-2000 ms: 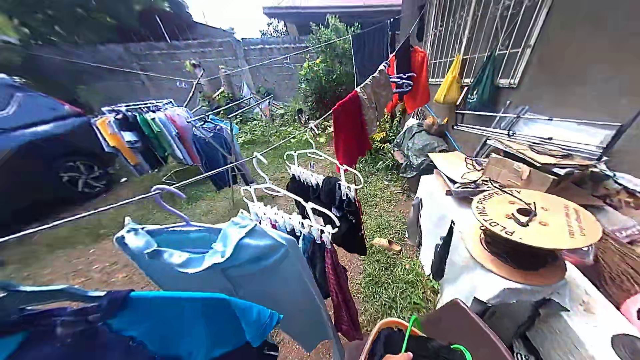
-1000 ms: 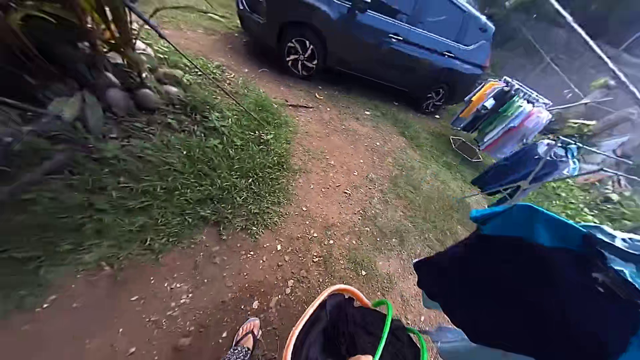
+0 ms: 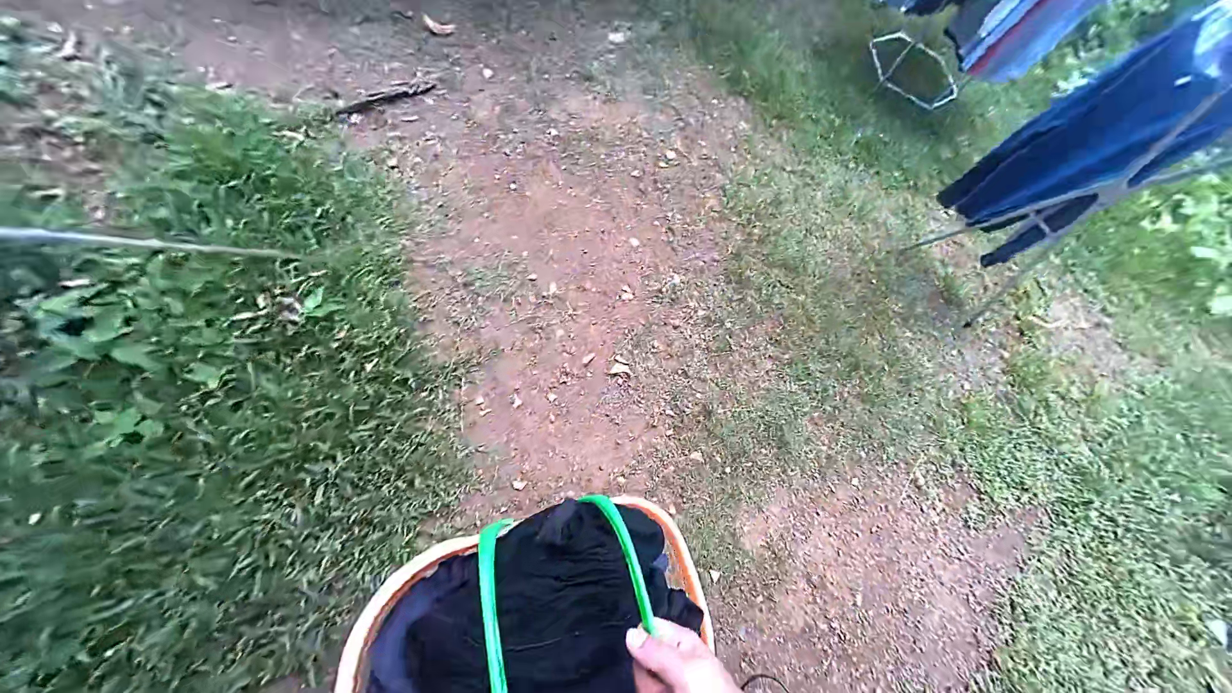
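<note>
At the bottom of the head view, an orange-rimmed basket [image 3: 379, 599] is filled with dark cloth [image 3: 563, 587]. Two green handles arch over the cloth, one on the left [image 3: 490, 602] and one on the right [image 3: 626, 549]. My right hand [image 3: 679, 660] is at the basket's right side, thumb and fingers closed on the lower end of the right green handle. Its wrist runs out of the bottom edge. My left hand is not in view.
A dirt path [image 3: 577, 289] runs ahead between grass at left [image 3: 192, 414] and at right. Dark blue trousers [image 3: 1078, 135] hang on a metal rack [image 3: 1107, 197] at the upper right, near a hexagonal wire frame [image 3: 914, 70]. A stick [image 3: 385, 96] lies on the path.
The view has swung from the clotheslines down to the path. The car and the light blue garments on the line are out of view. More of the basket and its green handles now shows.
</note>
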